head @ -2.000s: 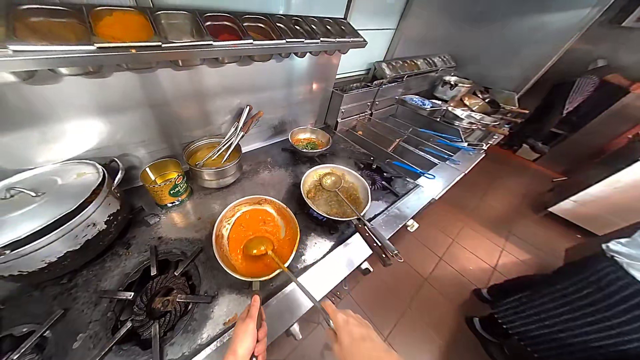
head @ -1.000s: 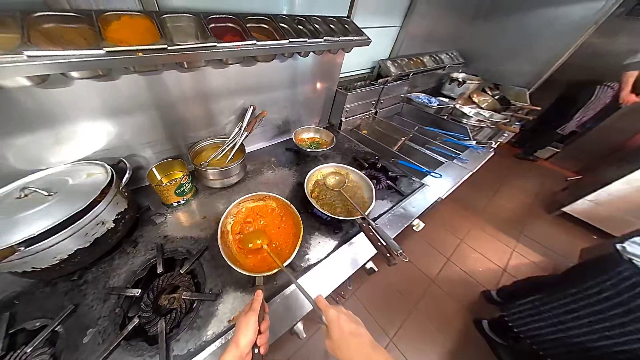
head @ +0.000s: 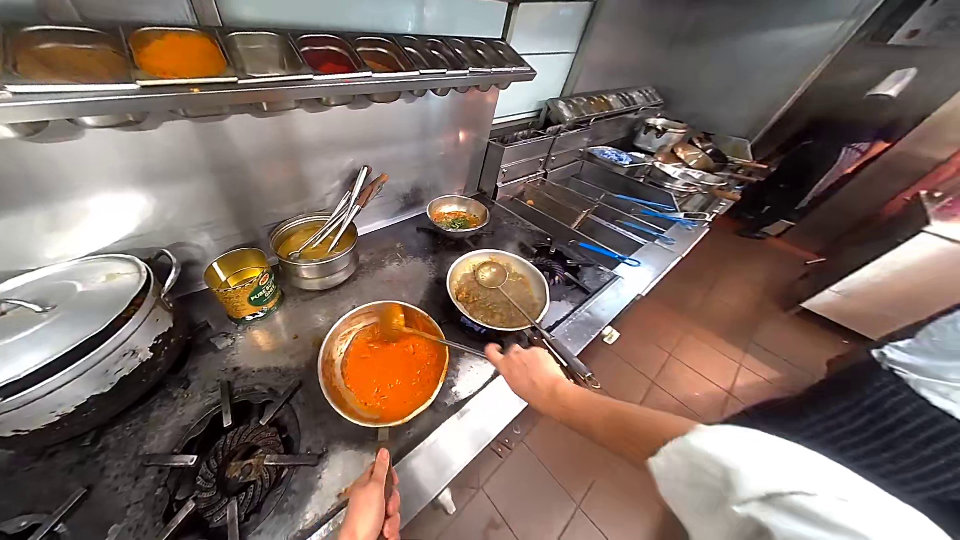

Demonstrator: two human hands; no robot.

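My left hand grips the handle of a frying pan that holds orange sauce. My right hand holds the shaft of a ladle, whose sauce-coated bowl lies at the pan's upper inner side. Right of it, a second pan contains brownish sauce with another ladle resting in it; that pan's handle runs down just beyond my right hand. A small metal bowl-shaped pan with orange food and green bits sits behind.
A ghee tin and a steel pot with several utensils stand behind the sauce pan. A large lidded pot is at left, near a gas burner. Fryers lie right. People stand at the right.
My right hand and the ladle's shaft have swung to the right and up, and the ladle's bowl now lies at the far side of the pan. My left hand stays on the handle.
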